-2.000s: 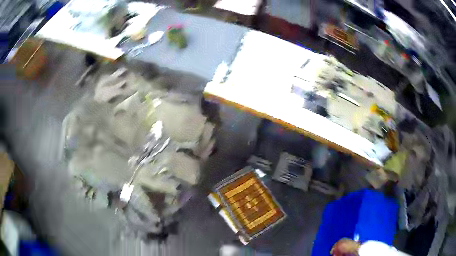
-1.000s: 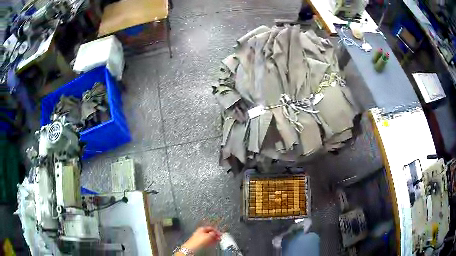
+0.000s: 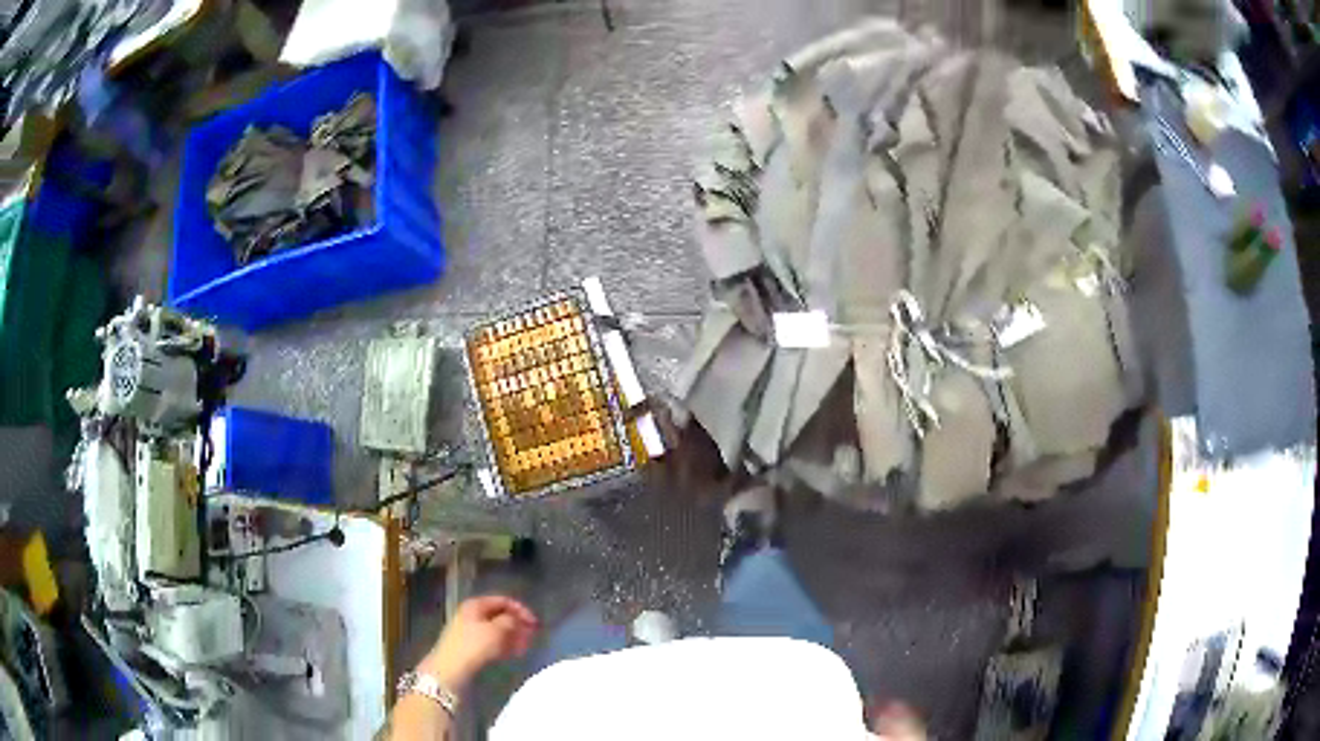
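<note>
My left hand [image 3: 492,631], with a bracelet at the wrist, is low and left of centre, its fingers loosely curled and nothing visible in it. My right hand [image 3: 898,720] is a blurred piece at the bottom edge; its fingers are unclear. A large grey-beige bundle of cut pieces [image 3: 941,217] lies fanned out on the floor ahead to the right. A pale bundle tie [image 3: 915,362] runs across it, with a white bundle ticket [image 3: 801,329]. Neither hand touches it. A stool with a slatted wooden seat [image 3: 550,398] stands left of the bundle.
A blue plastic bin [image 3: 413,188] holding dark cloth pieces is at the upper left. A sewing machine [image 3: 167,507] stands on a white table [image 3: 369,579] at the left. A white and grey table [image 3: 1230,565] runs along the right, with thread cones [image 3: 1252,249]. My legs [image 3: 775,591] are below the bundle.
The view has turned and moved closer to the bundle. The stool, earlier below the bundle, is now to its left and turned. My left hand has shifted left; part of my right hand now shows.
</note>
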